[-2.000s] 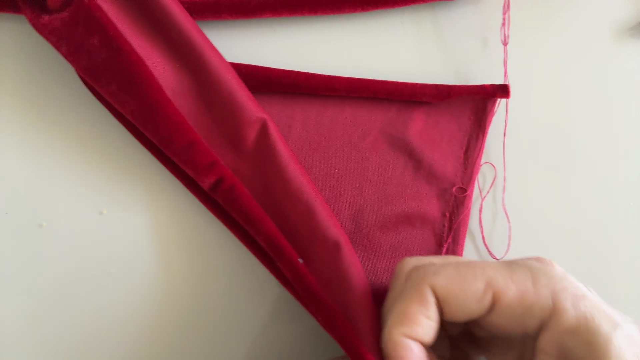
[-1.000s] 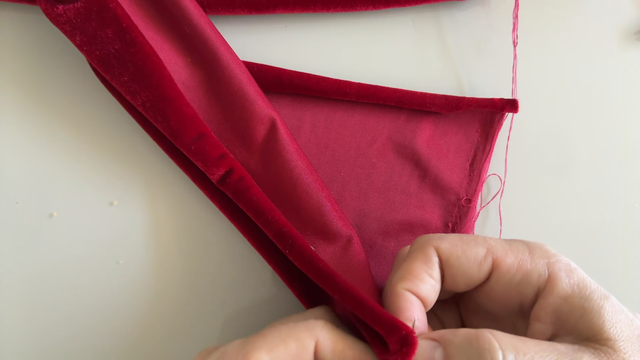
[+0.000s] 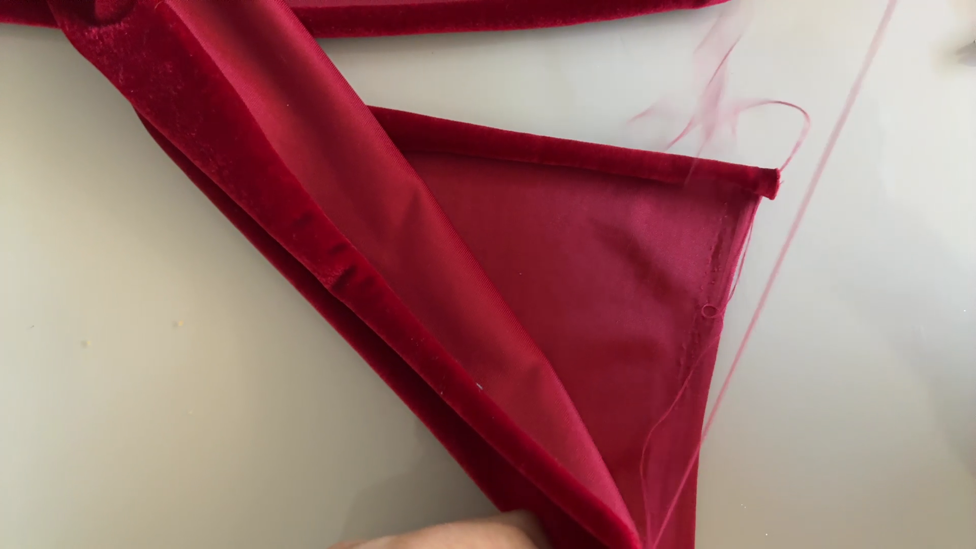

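Red velvet fabric (image 3: 290, 236) lies folded in a long diagonal band, its smooth backing turned up along one side. To the right spreads a flat panel (image 3: 564, 282) of the same cloth, wrong side up, with a narrow folded velvet edge on top and a stitched right edge. A pink thread (image 3: 793, 206) runs taut from the bottom of the fabric to the top right; more thread is blurred above the panel. Part of my left hand (image 3: 473, 534) shows at the bottom edge against the fabric; its fingertips are hidden. My right hand is out of view.
Another velvet strip (image 3: 488, 19) crosses the top of the view. The pale tabletop (image 3: 191, 427) carries a few tiny specks. A small dark thing, too cut off to name, sits at the upper right edge.
My right hand has left the view from the bottom right. The thread, earlier hanging loosely beside the panel, now stretches slantwise to the top right.
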